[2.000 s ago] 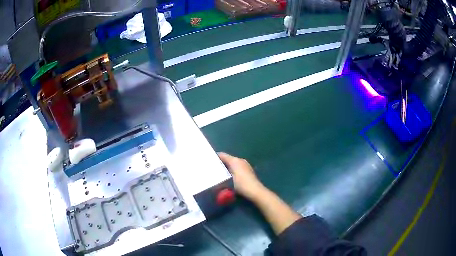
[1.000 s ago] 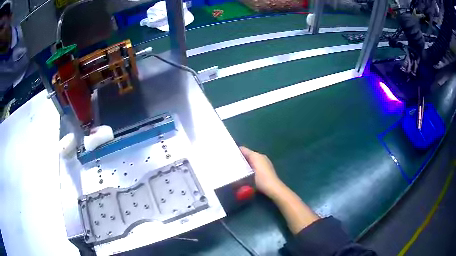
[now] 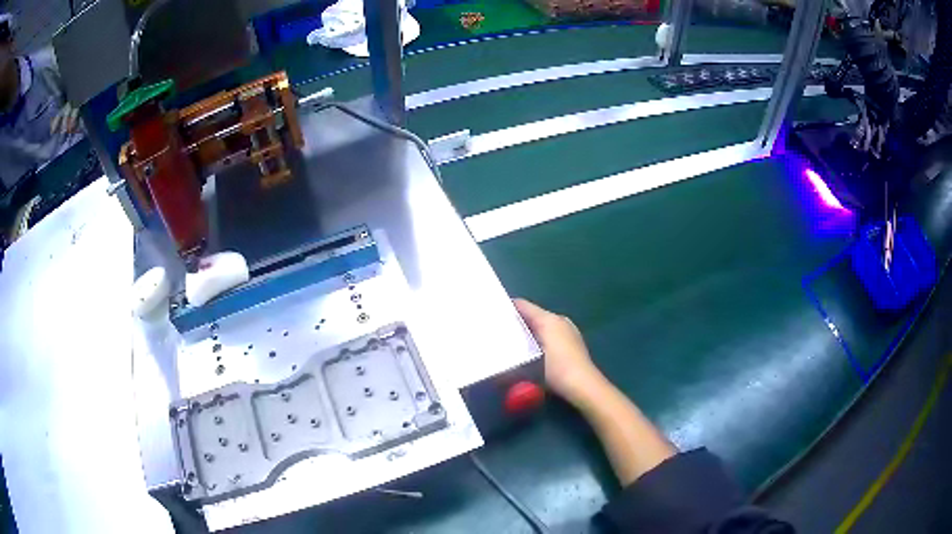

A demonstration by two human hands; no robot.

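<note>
The silver fixture plate (image 3: 303,414) with three shallow pockets lies bare at the front of the dispensing machine (image 3: 438,302). Behind it is the blue slide rail (image 3: 282,280). The red syringe (image 3: 172,198) with a green top is held in an orange-gold bracket (image 3: 266,130), its tip down at a white pad (image 3: 216,276). My right hand (image 3: 558,349) rests against the machine's right side, by the red push button (image 3: 524,395). Its fingertips are partly hidden by the machine's edge, and no held thing shows. My left hand is out of the picture.
A white sheet (image 3: 63,355) lies left of the machine. A grey cable (image 3: 506,494) runs from the front. A blue bin (image 3: 893,266) and dark equipment with a purple light (image 3: 825,189) stand at right. A dark part (image 3: 720,78) lies on the far belt. A person (image 3: 37,115) is at far left.
The view has swung, so the machine appears farther right. A dark part has come into view on the far belt. My right hand stays at the machine's right side; the plate has not moved on the machine.
</note>
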